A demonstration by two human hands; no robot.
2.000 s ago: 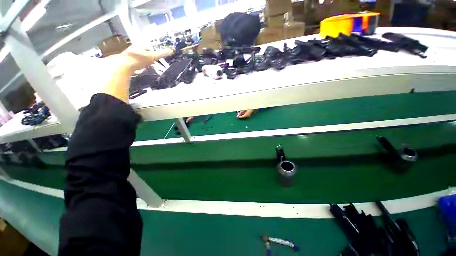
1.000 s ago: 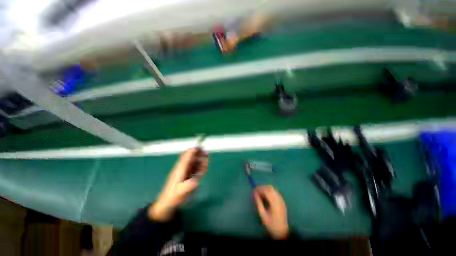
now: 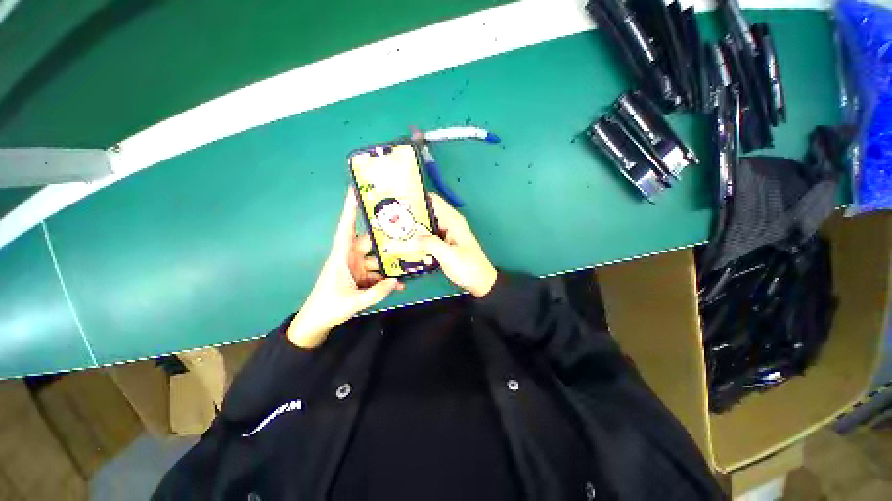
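Note:
A smartphone [image 3: 396, 207] with a bright yellow screen showing a cartoon face is held upright in both hands above the front of the green bench. My left hand [image 3: 354, 264] grips its left side and lower edge. My right hand [image 3: 458, 250] is at its lower right, with the thumb over the lower screen. Side cutters [image 3: 452, 134] lie open on the bench just behind and right of the phone, one grip white with a blue tip, the other blue. The phone and my right hand are close to the blue grip.
Glossy black handle shells [image 3: 641, 145] lie at the right of the green bench [image 3: 235, 205]. A dark mesh cloth [image 3: 778, 201] hangs over the edge above an open carton [image 3: 653, 323] of black parts. A blue parts bag [image 3: 875, 108] is far right. A white rail [image 3: 323, 91] borders the conveyor belt.
The view has tilted down to the bench. The phone is now in both hands, my right hand having left the cutters' blue grip. The grey dryer units are out of view.

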